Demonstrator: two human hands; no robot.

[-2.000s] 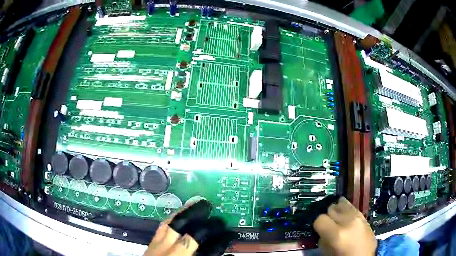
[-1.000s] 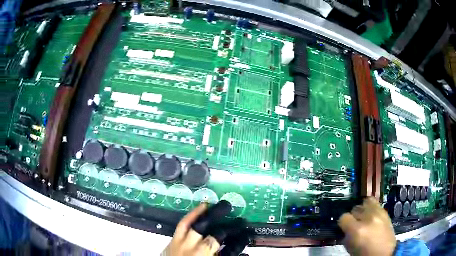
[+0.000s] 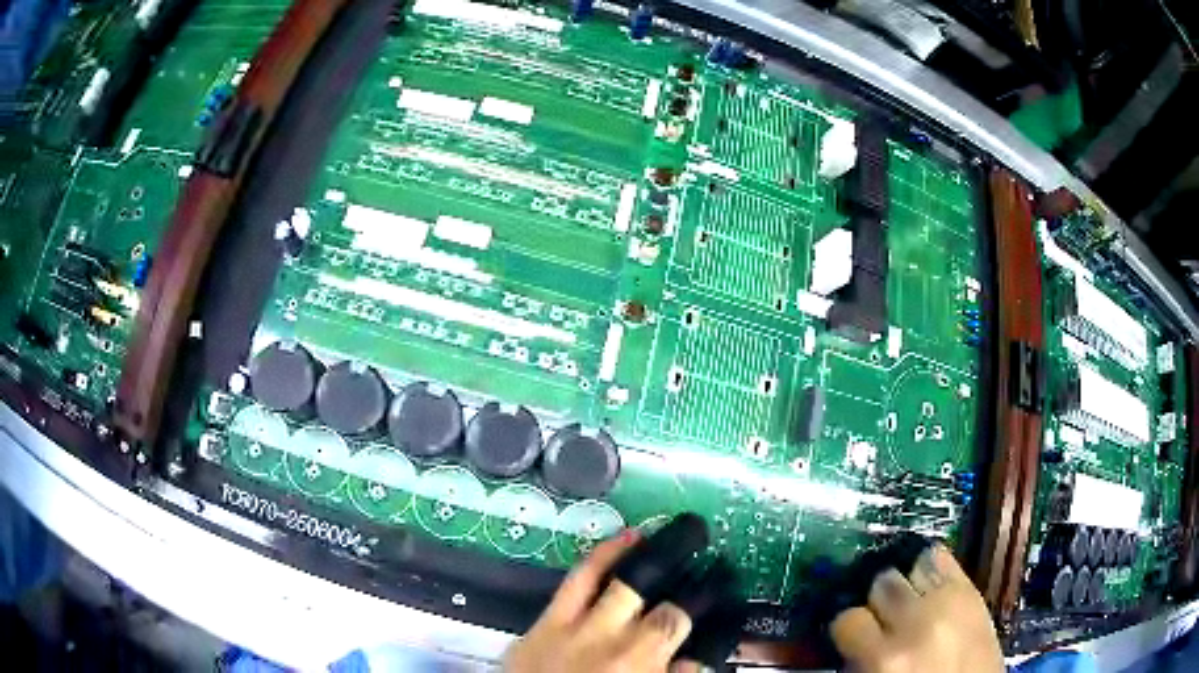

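Observation:
A large green circuit board [image 3: 526, 250] lies in a dark carrier [image 3: 395, 552]. Five grey-black round capacitors [image 3: 427, 418] stand in a row near its near-left edge, with empty printed circles in front of them. My left hand [image 3: 611, 605] is at the near edge, right of these circles, cut off by the picture's bottom. Glossy black material [image 3: 664, 559] is at its fingertips; I cannot tell if it is covering or a held part. My right hand [image 3: 920, 611] is at the near-right corner, fingers bent, with dark material at the fingertips hiding what they touch.
Red-brown crossbars [image 3: 1019, 342] flank the board. Another board on the right bears white ribbed heatsinks [image 3: 1104, 408] and smaller-looking capacitors. Part of a third board [image 3: 99, 237] lies on the left. A pale metal conveyor edge [image 3: 947, 112] runs behind. Blue fabric shows at the bottom left.
The view has shifted, so the boards appear further right and more tilted. My left hand appears further right with them. My right hand is now closer to my left. The capacitor row looks unchanged.

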